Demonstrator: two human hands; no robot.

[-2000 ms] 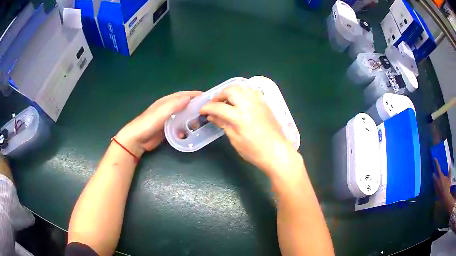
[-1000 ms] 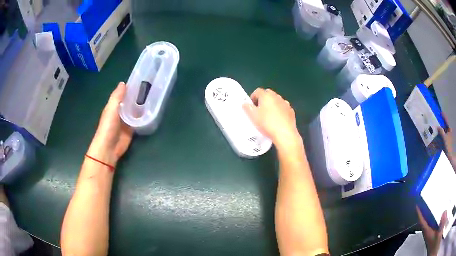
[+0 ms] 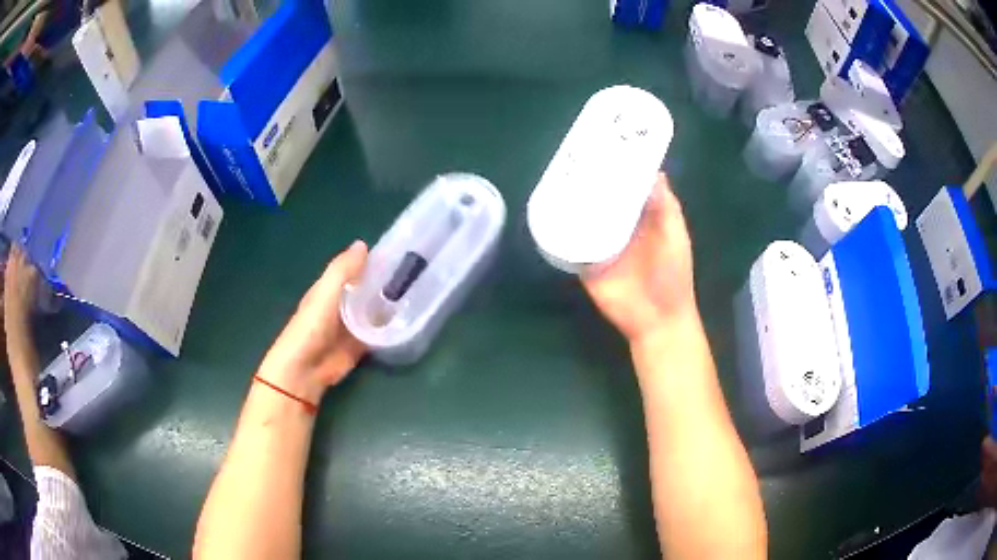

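Note:
My left hand point(image 3: 328, 328) holds a frosted oval tub point(image 3: 446, 246) by its lower left end, a little left of the middle. The tub's open top faces me and a small dark block shows on its floor. My right hand point(image 3: 653, 268) holds a white oval cover point(image 3: 603, 175) from below and the right, its top face up with small marks near its upper end. Cover and tub are apart. The fingers under both parts are mostly hidden.
Open blue and white boxes point(image 3: 164, 257) stand at the left. A tub with wires point(image 3: 96, 377) lies below them, near another person's arm point(image 3: 27, 361). At the right are a closed unit point(image 3: 796, 328), an open blue box point(image 3: 880, 317) and several loose units point(image 3: 782, 137).
My right hand has lifted the white cover and turned it. My left hand and the tub sit further right and lower in view. Another person's arm has appeared at the left.

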